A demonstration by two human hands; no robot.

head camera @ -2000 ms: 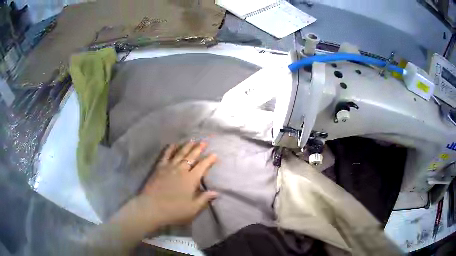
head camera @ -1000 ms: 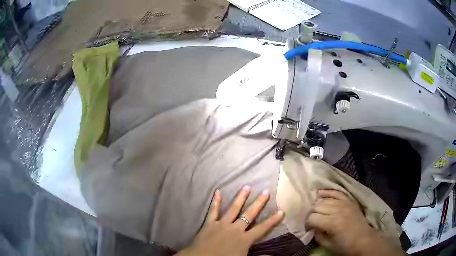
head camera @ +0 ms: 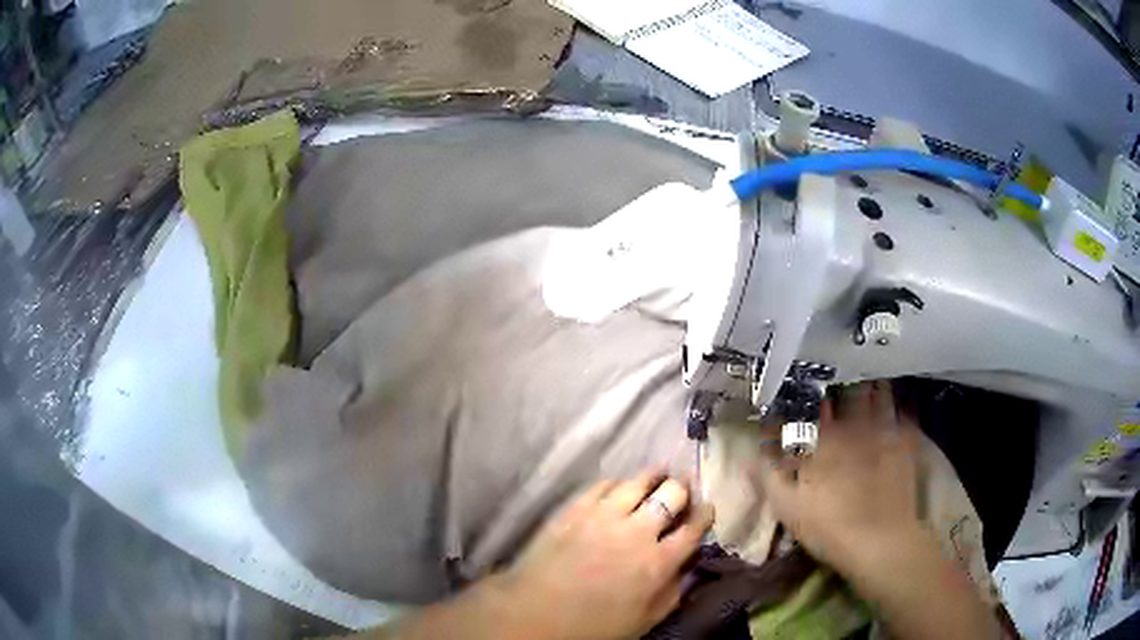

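Note:
The large taupe body panel [head camera: 375, 425] lies across the machine table, its right edge under the presser foot [head camera: 699, 423]. A beige panel [head camera: 735, 488] meets it along a seam at the needle. My left hand [head camera: 613, 550] has curled fingers pinching the taupe cloth just in front of the foot. My right hand [head camera: 863, 481] is on the beige panel, right of the needle, fingers reaching under the machine arm; blur hides its grip. Dark maroon cloth [head camera: 713, 600] and green cloth [head camera: 813, 610] are bunched at the bottom. Another green piece [head camera: 244, 250] lies at the far left.
The off-white sewing machine [head camera: 975, 269], with blue tube [head camera: 894, 160], fills the right. Dark cloth lies under its arm. Brown cardboard [head camera: 350, 50] and an open notebook [head camera: 713, 48] are behind the table. Red-handled snips [head camera: 1103, 569] lie at the lower right.
My left hand has gone from flat and spread to curled, nearer the seam. My right hand has moved up beside the needle. Green cloth now shows at the bottom below it.

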